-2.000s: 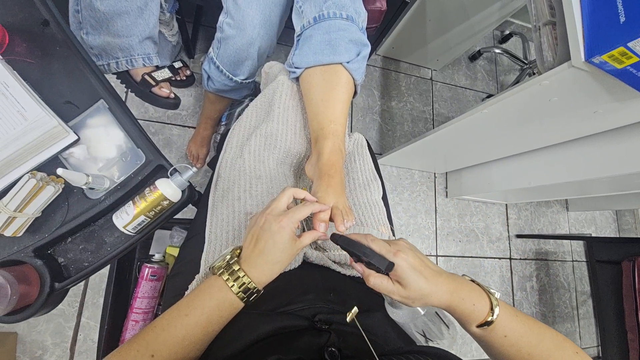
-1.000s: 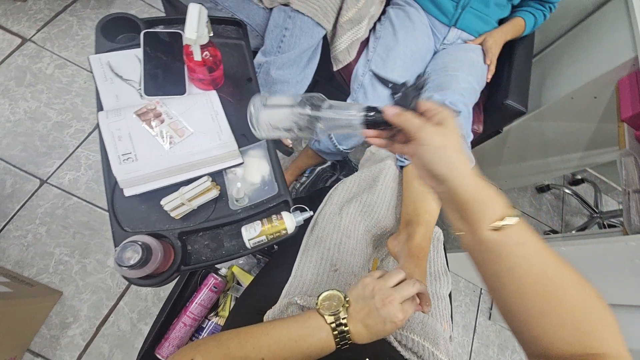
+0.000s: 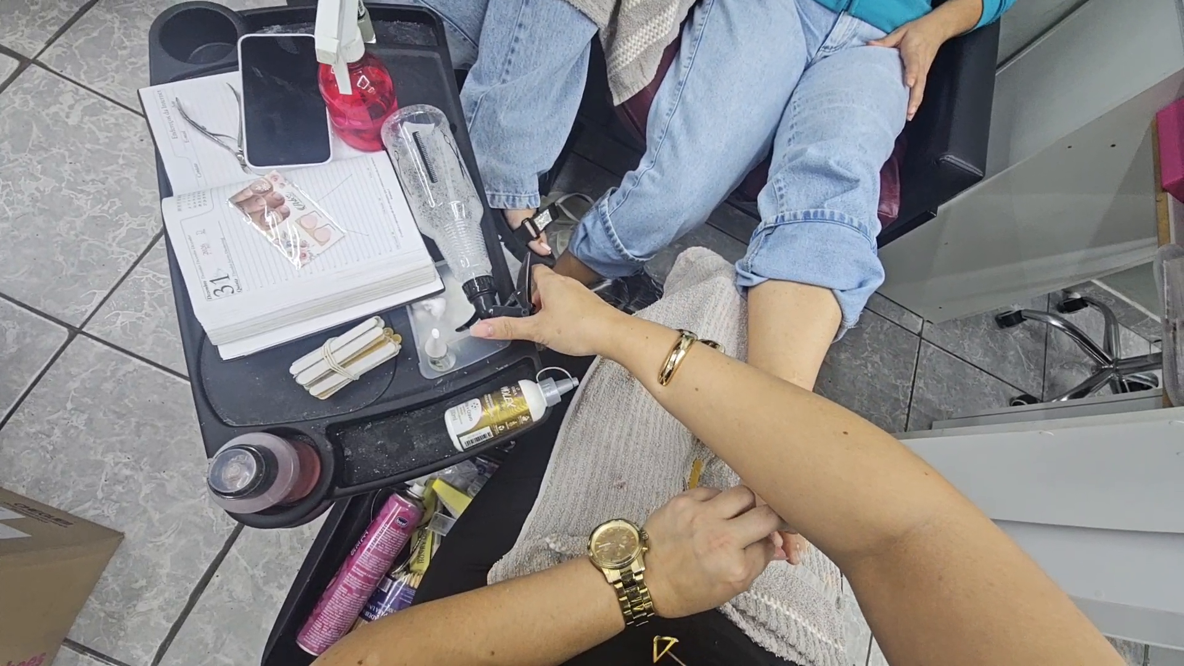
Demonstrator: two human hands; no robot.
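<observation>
My right hand [image 3: 564, 310] reaches across to the trolley tray, gripping the black trigger head of a clear plastic spray bottle [image 3: 439, 190]. The bottle slants over the tray, beside an open diary [image 3: 305, 250]. Lower down, my left hand [image 3: 708, 546] has its fingers curled around the toes [image 3: 791, 546] of a seated person's foot, mostly hidden by my hand and right forearm. A narrow yellow item [image 3: 694, 474] shows just above my left hand. Under the leg lies a grey ribbed towel [image 3: 610, 435].
The black tray [image 3: 268, 393] bears a phone [image 3: 287, 97], cuticle nippers [image 3: 215, 129], a red pump bottle [image 3: 361, 106], banded wooden sticks [image 3: 347, 356], a white-and-gold bottle [image 3: 495, 413] and a pinkish bottle [image 3: 264, 472]. A pink spray can [image 3: 361, 573] stands below. Jeans-clad legs are ahead.
My right hand has moved from the toes, where it held a dark object, to the tray; one second ago it held the spray bottle aloft. The view has swung left. My left hand stays at the foot.
</observation>
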